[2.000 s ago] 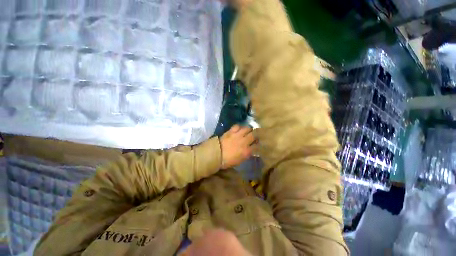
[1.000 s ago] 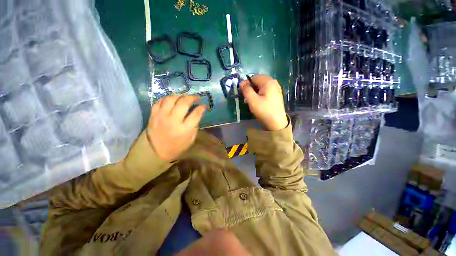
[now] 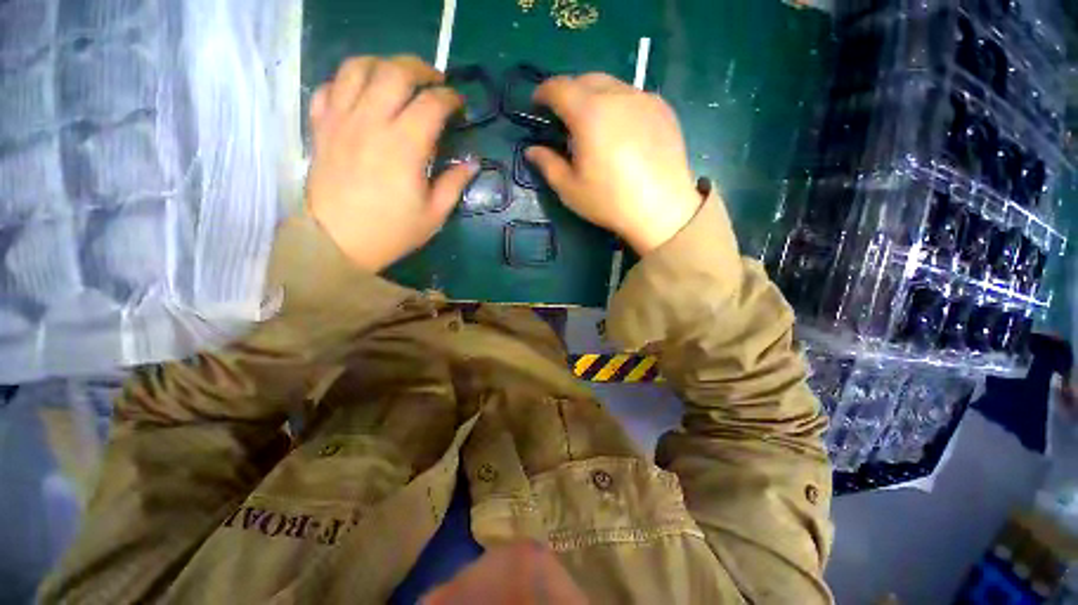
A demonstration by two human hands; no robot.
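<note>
Several black rounded-square frames lie on the green bench mat [image 3: 733, 130]. One black frame [image 3: 530, 244] lies alone nearest my body, flat on the mat. Another frame [image 3: 485, 189] lies beside my left thumb. My left hand [image 3: 381, 160] is over the left side of the group, fingers bent, next to a frame [image 3: 475, 97] at the top. My right hand [image 3: 624, 156] is on the right side, fingers and thumb apart at the edges of two frames, partly covering them. Whether either hand grips a frame is hard to tell. No tool shows clearly.
A pile of tiny gold parts [image 3: 575, 13] lies at the mat's far edge. A milky sheet over a pocketed tray [image 3: 106, 177] fills the left. Stacked clear trays with dark parts [image 3: 946, 225] stand right. Yellow-black tape [image 3: 615, 368] marks the front edge.
Both hands have moved farther forward over the mat and now flank the group of frames. The frames lie closer together. The dark stick seen in my right hand before no longer shows.
</note>
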